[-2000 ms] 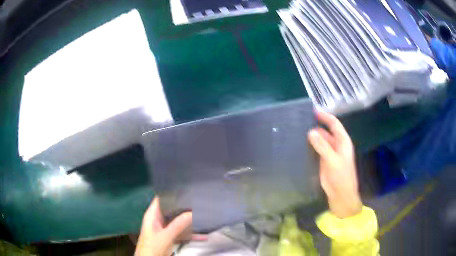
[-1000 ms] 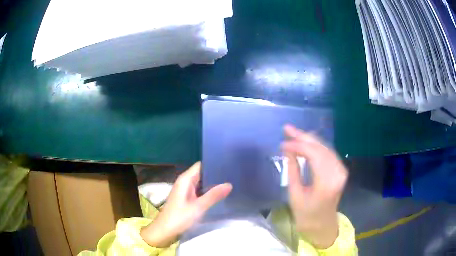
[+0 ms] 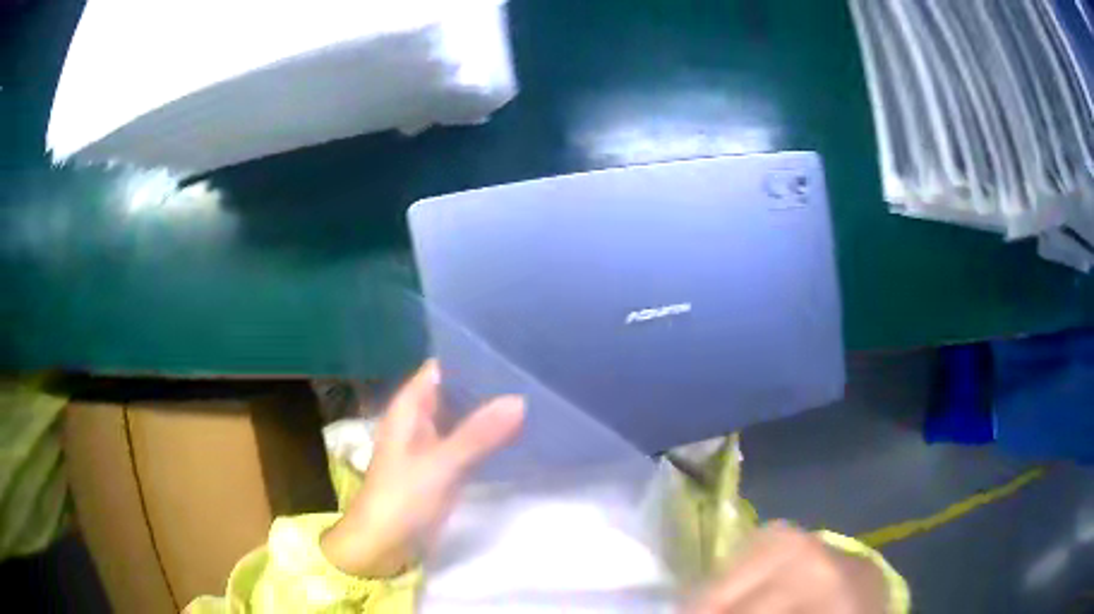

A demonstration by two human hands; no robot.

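Note:
A blue-grey tablet (image 3: 672, 264) lies back up at the bench's front edge, with lettering in its middle and a camera module (image 3: 788, 188) at its upper right corner. A clear film (image 3: 540, 414) crosses its lower left corner diagonally and hangs toward the lap. My left hand (image 3: 414, 480) holds the tablet's lower left corner, thumb on top over the film, fingers partly hidden. My right hand (image 3: 792, 576) is blurred at the bottom edge, by the film's lower right end; whether its fingers grip the film is unclear.
A thick stack of white sleeves (image 3: 288, 78) stands at upper left on the green bench (image 3: 672, 72). A fanned pile with white edges (image 3: 972, 120) is at upper right. A brown carton (image 3: 192, 492) is below left. Blue cloth (image 3: 1044, 390) shows at right.
My right hand has moved from over the tablet's back down to the bottom edge. The film now lies diagonally off most of the back, and the lettering and camera show clearly.

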